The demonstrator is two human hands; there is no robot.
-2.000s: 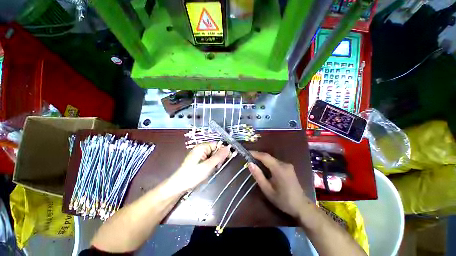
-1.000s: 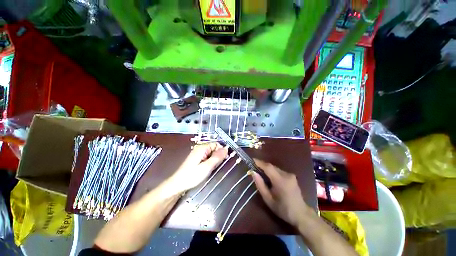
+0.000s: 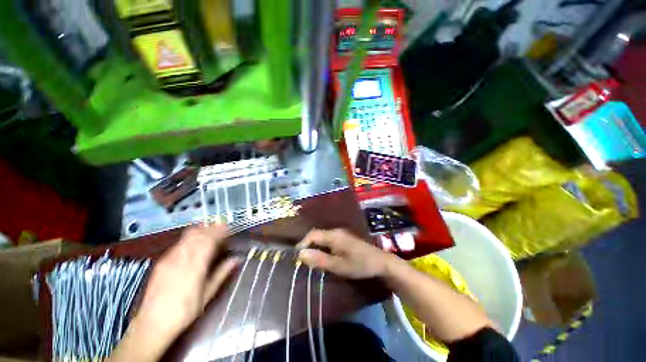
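My right hand (image 3: 347, 254) grips the right end of a narrow metal bar (image 3: 287, 249), which lies roughly level above the brown board. Several thin grey cables (image 3: 290, 304) with gold-coloured tips at the bar hang from it toward me. My left hand (image 3: 180, 283) is blurred at the bar's left end, thumb and fingers spread; whether it touches the bar is unclear. Behind it, a crosswise stack of gold-tipped cables (image 3: 273, 212) lies at the board's back edge. More cables run straight from the light-coloured bar (image 3: 239, 170) on the steel plate toward that stack.
The green press block (image 3: 191, 127) stands over the steel plate (image 3: 319, 170). A fanned cable pile (image 3: 92, 304) and cardboard box (image 3: 21, 297) are left. Right are the red-framed controller (image 3: 372, 117), smartphone (image 3: 386, 168), red tray (image 3: 432, 226), white bin (image 3: 506, 283) and yellow sacks (image 3: 531, 205).
The view has swung to the right. The held bar has turned from slanted to nearly level, and more cables show hanging from it. My left hand has opened out from its pinch near the bar.
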